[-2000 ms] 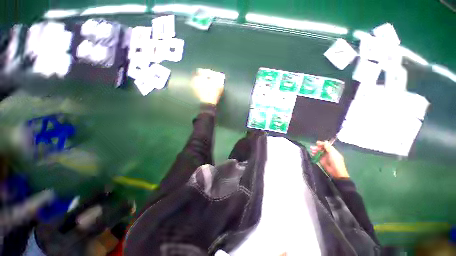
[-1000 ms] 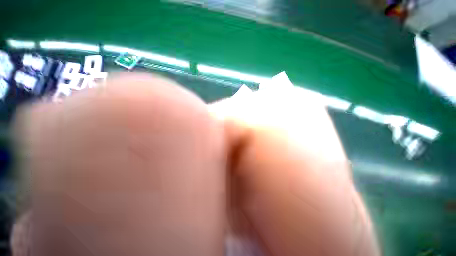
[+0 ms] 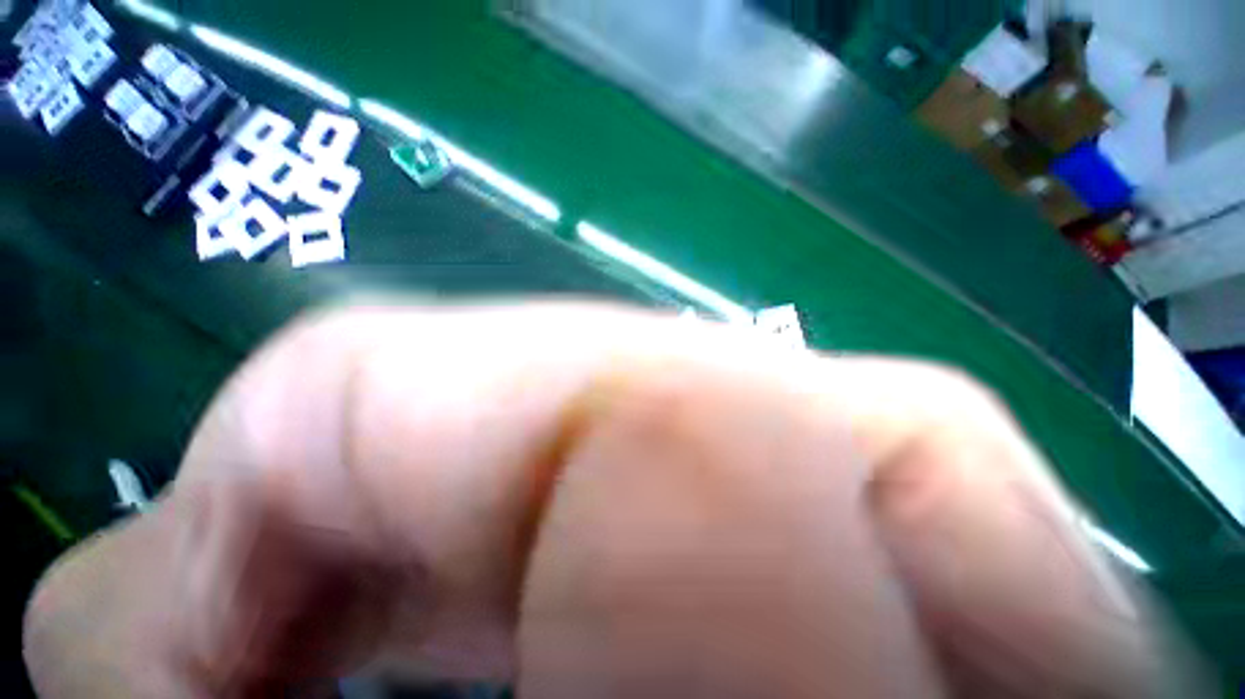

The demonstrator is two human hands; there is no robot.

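Bare fingers (image 3: 683,519), very close to the camera and blurred, fill the lower middle of the view. I cannot tell whether they are my left hand, my right hand or both, or whether they hold anything. Beyond them at the upper left lies a loose pile of white square frames (image 3: 283,171) with open windows. A single green circuit board (image 3: 421,161) with a pale border lies near the bench's far edge. A small part of a white square piece (image 3: 778,325) shows just above the fingers. The work area behind the fingers is hidden.
Black trays with white parts (image 3: 167,96) stand left of the frames, and more white parts (image 3: 62,58) lie at the upper left corner. A long grey-green surface (image 3: 874,178) runs diagonally across the back. Brown cardboard (image 3: 963,116) and a blue item (image 3: 1092,175) are at the upper right.
The view has swung and tilted from the bench onto the far side. Bare fingers came up close to the camera and have changed shape, now spanning the view more widely.
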